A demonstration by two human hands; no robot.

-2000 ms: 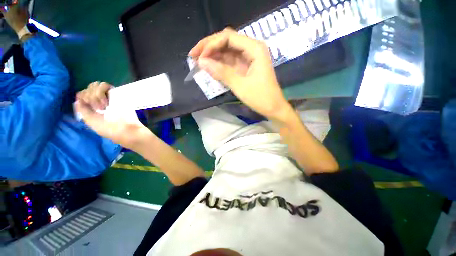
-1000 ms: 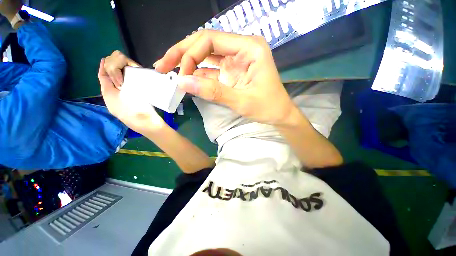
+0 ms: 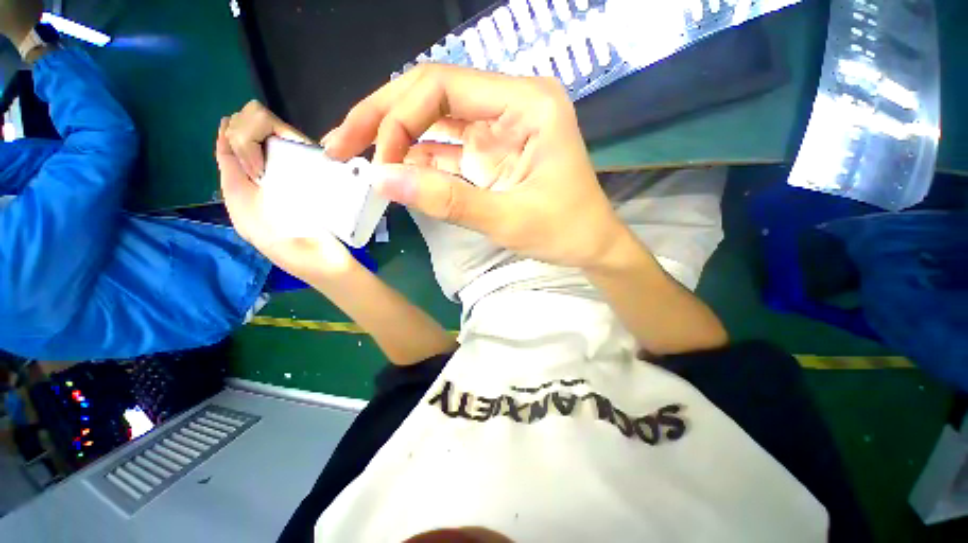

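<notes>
My left hand point(image 3: 255, 191) holds a white bar point(image 3: 308, 191), seen nearly end-on as a short block, its narrow end face turned to the right. My right hand point(image 3: 499, 159) is at that end face, thumb on its edge and index fingertip near its upper corner. Whether a small piece is pinched between the right fingers cannot be seen. A shiny carrier strip point(image 3: 637, 42) with rows of oval pieces lies across the black tray behind my right hand.
The black foam-lined tray point(image 3: 329, 64) is on the green bench. A second shiny strip point(image 3: 870, 117) hangs over the bench edge at right. A person in a blue smock point(image 3: 74, 233) is at left; blue clothing point(image 3: 913, 265) shows at right. A glowing bar point(image 3: 76, 29) lies far left.
Since the first frame, my left hand has turned the bar end-on and my right hand has moved left from over the tray to its end face. Over the last second they barely move.
</notes>
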